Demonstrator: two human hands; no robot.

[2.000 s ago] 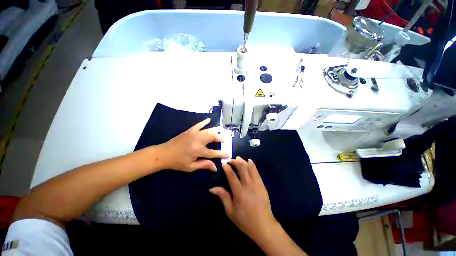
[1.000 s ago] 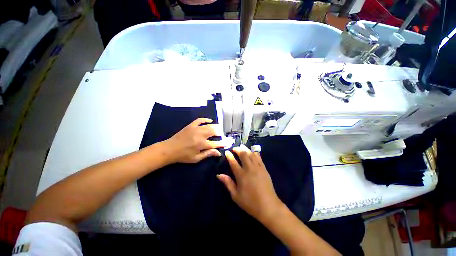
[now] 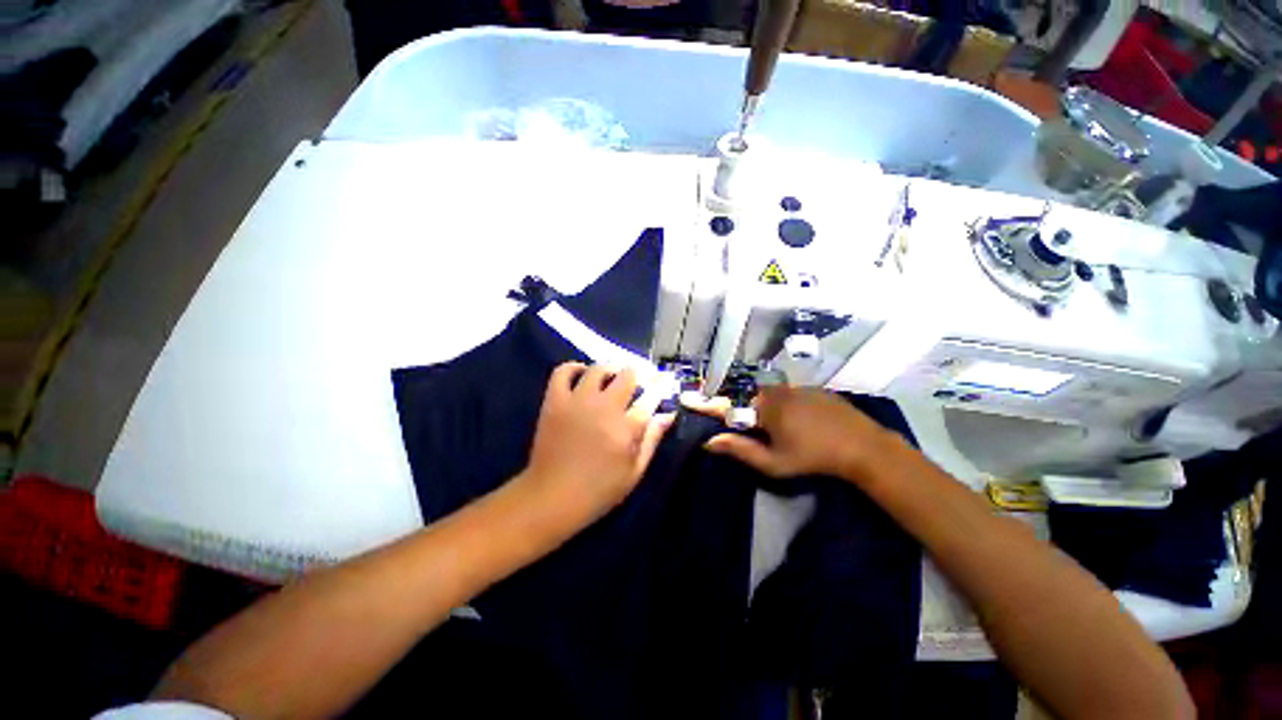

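Note:
A dark cloth garment piece lies under the needle area of the white sewing machine. A white strip lies slantwise on the cloth, its lower end near the presser foot. A small dark tuft stands at its upper end. My left hand presses on the cloth left of the foot, fingertips at the strip's lower end. My right hand is just right of the foot, thumb and fingers pinching the cloth edge. The exact stitching point is hidden by fingers and foot.
A pale-blue trough runs behind the white table. Stacked dark pieces lie at the right, beside a yellow item. A red crate is at lower left. The machine's bobbin winder is on top.
The cloth and white strip have turned from upright to slanting up left. My right hand has moved right and now comes from the side. The cloth has bunched at the right, baring some table.

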